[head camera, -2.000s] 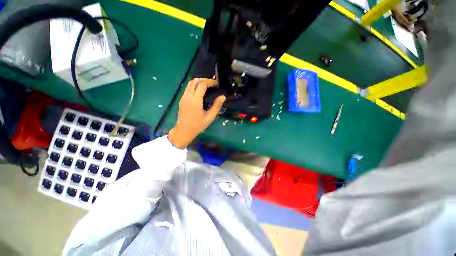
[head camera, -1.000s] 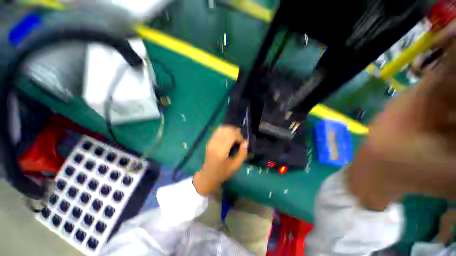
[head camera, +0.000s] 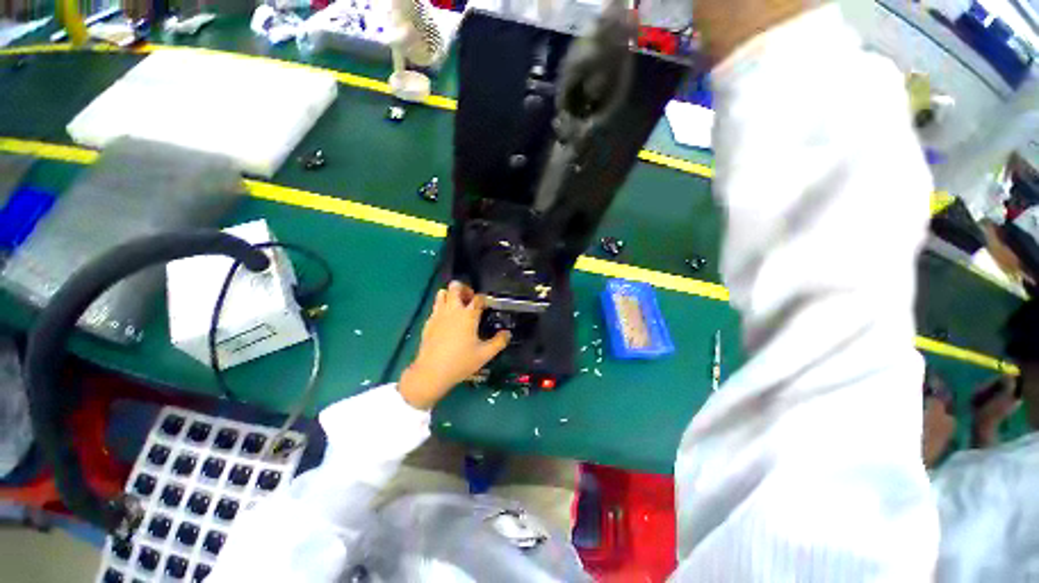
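The black bench press (head camera: 490, 125) stands in the middle, its column and arm rising toward the top edge. My left hand (head camera: 450, 342) is at the left front of the press fixture (head camera: 518, 304), fingers and thumb apart around a dark spot; whether they grip a small black unit there is unclear. My right hand (head camera: 752, 25) is raised at the top edge beside the press top, mostly cut off, so its grip is hidden. Red lights (head camera: 547, 384) glow on the press base.
The blue bin (head camera: 636, 320) with pale pieces and a thin silvery stick (head camera: 717, 360) lie right. Tiny pale pieces are scattered around the base. The white box (head camera: 234, 302), black hose (head camera: 57, 342) and compartment tray (head camera: 196, 492) are left. Black units (head camera: 428, 189) lie on the green line behind. Another person's hands show right.
My right arm has come up toward the press top. My left hand, which was in front of the press with a small black thing a second ago, is back at the fixture. The view has shifted.
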